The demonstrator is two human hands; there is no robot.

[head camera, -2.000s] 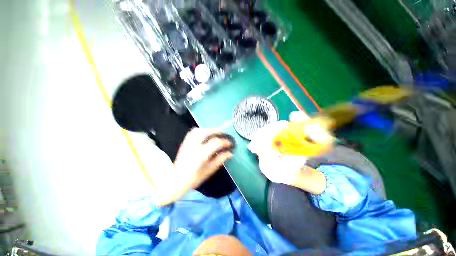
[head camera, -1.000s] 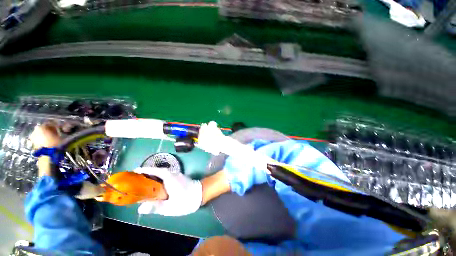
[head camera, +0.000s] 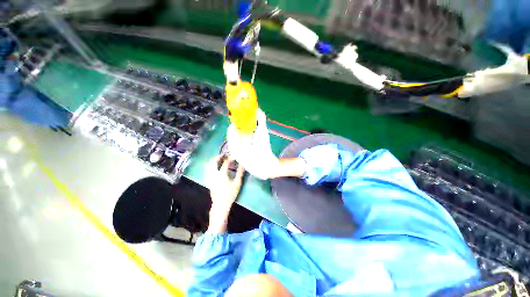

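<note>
My right hand [head camera: 253, 149], in a white glove, is closed around the orange screwdriver [head camera: 242, 107]. The tool stands roughly upright over the green bench surface [head camera: 258, 194], and its tip is hidden behind the glove. My left hand [head camera: 222, 184] is bare, close beside and below the glove, with its fingers around a small dark round housing [head camera: 233, 169] that is partly covered. Whether the bit touches the housing cannot be told. The screw plate cannot be made out clearly; the hands cover that area.
A clear blister tray [head camera: 154, 116] with dark round parts lies left; more trays [head camera: 476, 200] lie right. The large grey disc [head camera: 311, 200] is beside my right forearm. The wrapped cable [head camera: 301, 33] hangs overhead. A black round seat [head camera: 143, 210] stands left. Another person's blue sleeve [head camera: 32, 104] shows far left.
The view has turned. My left hand has come from the tray at the left to the bench beside my right hand, now with a housing. The screwdriver has gone from lying sideways to upright.
</note>
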